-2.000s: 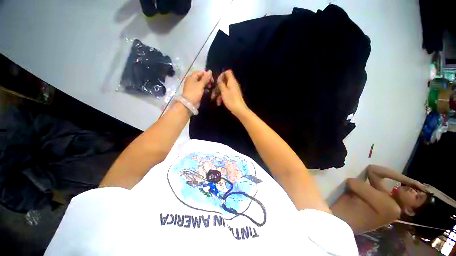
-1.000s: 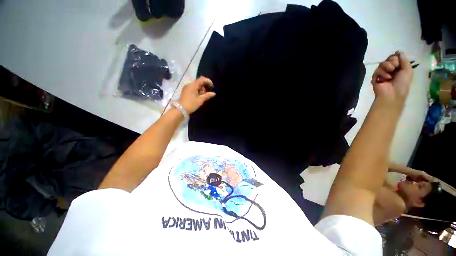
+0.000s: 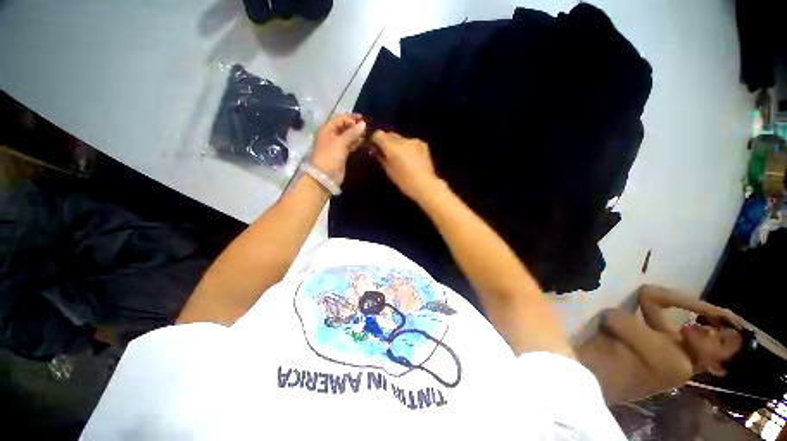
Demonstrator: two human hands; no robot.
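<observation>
Black cut cloth pieces [image 3: 509,146] lie layered and flat on the white table [image 3: 103,95]. My left hand [image 3: 334,151] is at the cloth's left edge with thumb and fingertips pinched together; what they pinch is too small and dark to tell. My right hand [image 3: 404,162] is close beside it, over the cloth, fingers bent toward the left fingertips. A small dark reddish bit shows under its fingers, but I cannot tell what it is. A clear plastic bag [image 3: 254,116] of black pieces lies left of my hands.
Dark thread cones [image 3: 286,9] stand at the top left. A thin dark stick [image 3: 646,262] lies right of the cloth. Another person [image 3: 656,344] is at the lower right, arms bent. A dark cloth heap [image 3: 86,267] is on the floor at left.
A second ago my right hand was out past the cloth's right side, holding a dark, pointed thing; now it is back beside my left hand. The thin stick shows on the table at right.
</observation>
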